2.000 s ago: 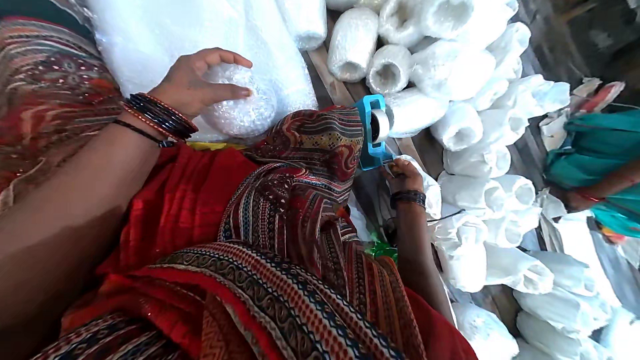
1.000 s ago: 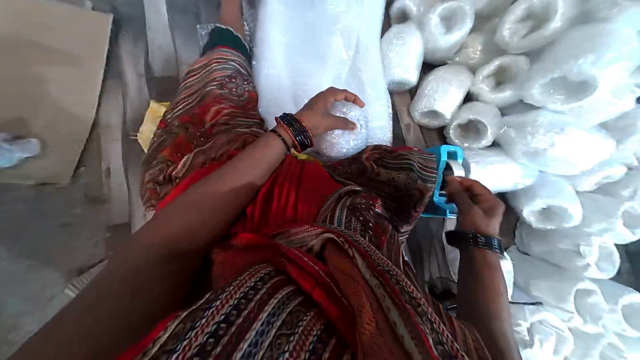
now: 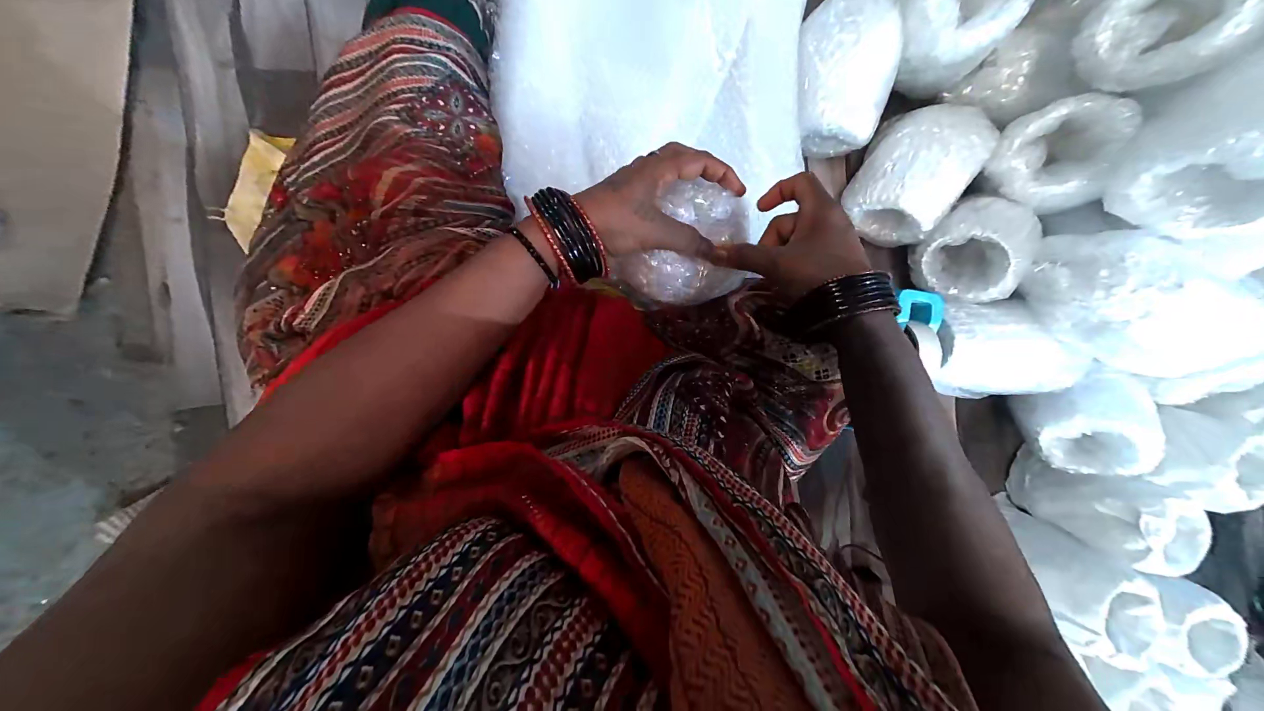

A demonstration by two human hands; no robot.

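A roll of clear bubble wrap [image 3: 681,267] stands in front of my lap, its end facing up. My left hand [image 3: 657,202] is curled around its top, with thumb and fingers resting on the wrap. Close by on the right, my right hand [image 3: 805,232] has its fingers bent and its thumb tip at the left thumb. Whether a small piece, such as tape, lies between its fingers cannot be seen. A blue tape dispenser [image 3: 920,308] with a white roll sits just beyond my right wrist, partly hidden by the forearm.
A wide sheet of bubble wrap [image 3: 642,79] spreads away beyond my hands. Many bubble-wrapped rolls [image 3: 978,249] are piled along the right side. Cardboard [image 3: 59,148] lies at the far left, and a yellow scrap [image 3: 259,188] is beside my clothed leg.
My right hand has left the blue tape dispenser and come over to the wrapped roll beside my left hand. My left hand has stayed on the roll. The view has swung away from the other person.
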